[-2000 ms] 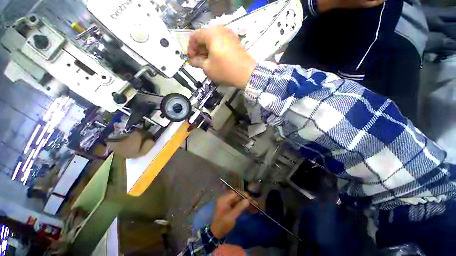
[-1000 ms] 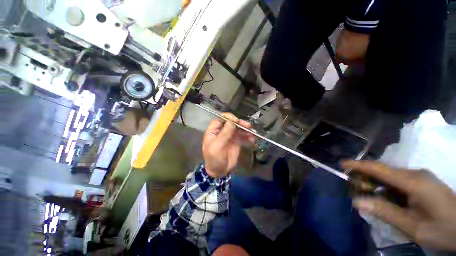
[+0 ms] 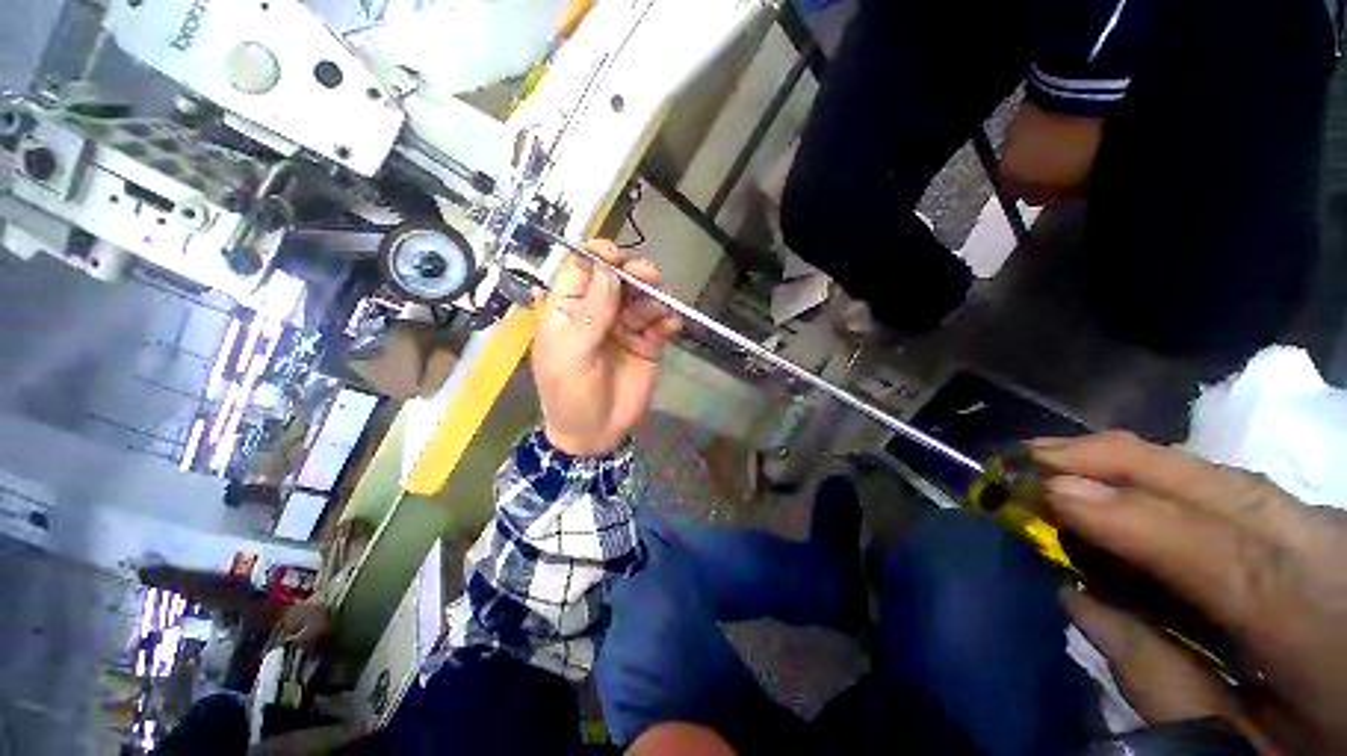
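A long screwdriver (image 3: 798,378) lies slantwise across the view, its thin silver shaft running up-left to its yellow and black handle at lower right. My right hand (image 3: 1182,547) is closed round the handle. My left hand (image 3: 598,347) holds the shaft near its tip with thumb and fingers. The tip is at the dark metal parts beside the wheel; the exact contact point cannot be told. The white sewing machine head (image 3: 251,74) is at upper left, with a dark wheel with a pale centre (image 3: 429,263) at its end.
The white machine bed (image 3: 635,89) has a yellow-orange edge strip (image 3: 473,406). A seated person in dark clothes (image 3: 901,163) is at upper right. White fabric (image 3: 1278,421) lies at the right. A dark treadle (image 3: 1005,428) is on the floor below the table.
My right hand came down from the machine head to the screwdriver handle. My left hand rose with the shaft, bringing the tip up to the mechanism beside the wheel.
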